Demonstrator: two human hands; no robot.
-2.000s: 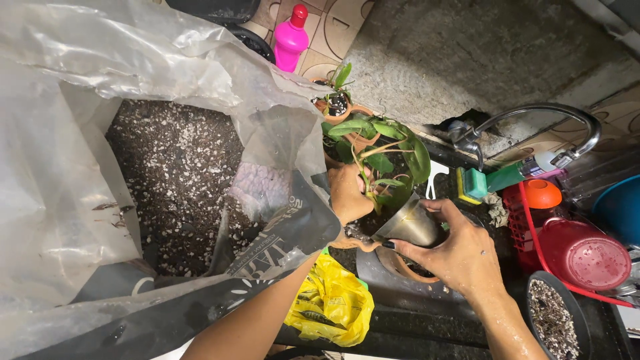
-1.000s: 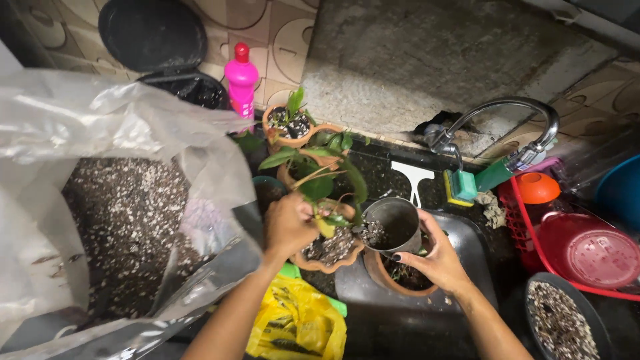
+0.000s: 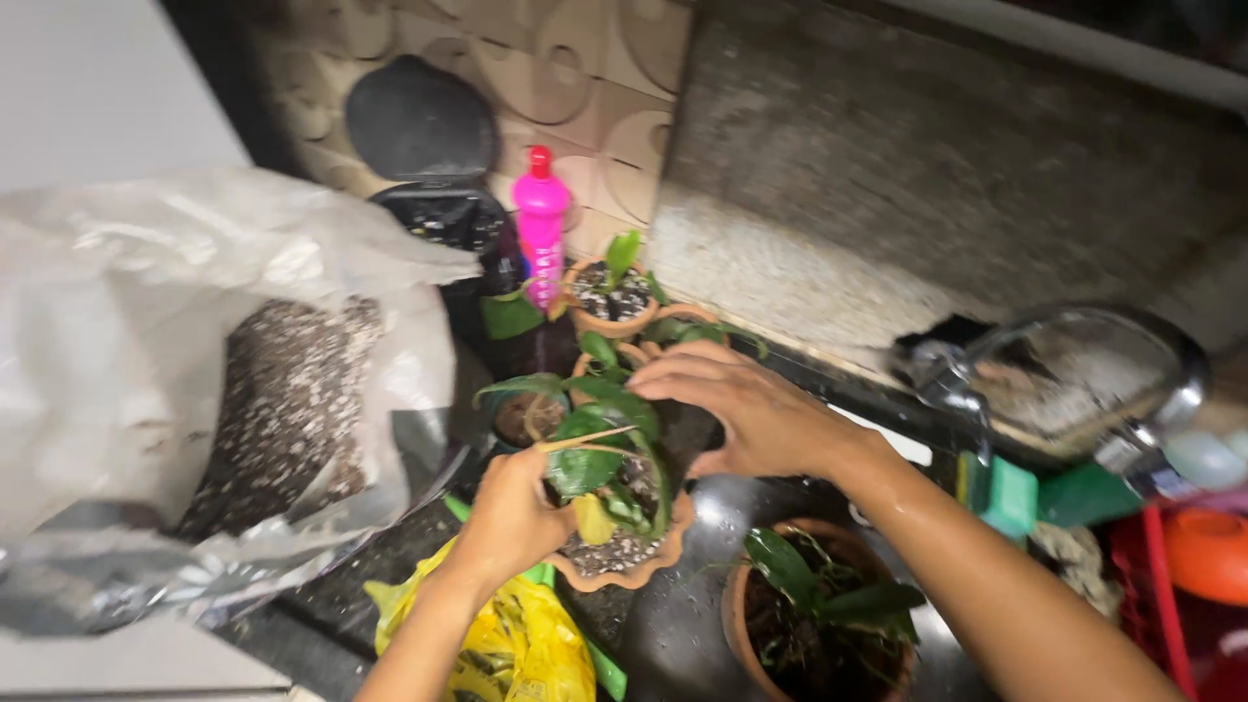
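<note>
My left hand (image 3: pixel 517 512) pinches a pale plant stem (image 3: pixel 590 441) above a scalloped terracotta pot (image 3: pixel 624 580) of speckled potting mix. Broad green leaves (image 3: pixel 585 453) and one yellow leaf (image 3: pixel 593 519) hang over that pot. Fingers spread, my right hand (image 3: pixel 726 400) reaches in from the right behind the leaves; the metal cup is not visible. A second terracotta pot (image 3: pixel 736 624) with a leafy plant stands in the sink, below my right forearm. Smaller terracotta pots (image 3: pixel 609 327) with plants stand behind, and a dark pot (image 3: pixel 526 419) is left of the leaves.
An open plastic bag (image 3: pixel 322 234) of potting mix (image 3: pixel 292 409) fills the left side. Behind are a black lidded bin (image 3: pixel 458 210) and a pink bottle (image 3: pixel 541 214). A yellow plastic bag (image 3: pixel 526 643) lies in front. The faucet (image 3: pixel 1082 322), sponge (image 3: pixel 1009 497) and red rack (image 3: pixel 1155 585) are right.
My right hand has let go of the metal cup it held and moved left and up to the plants. My left hand stays at the stems. The view has shifted.
</note>
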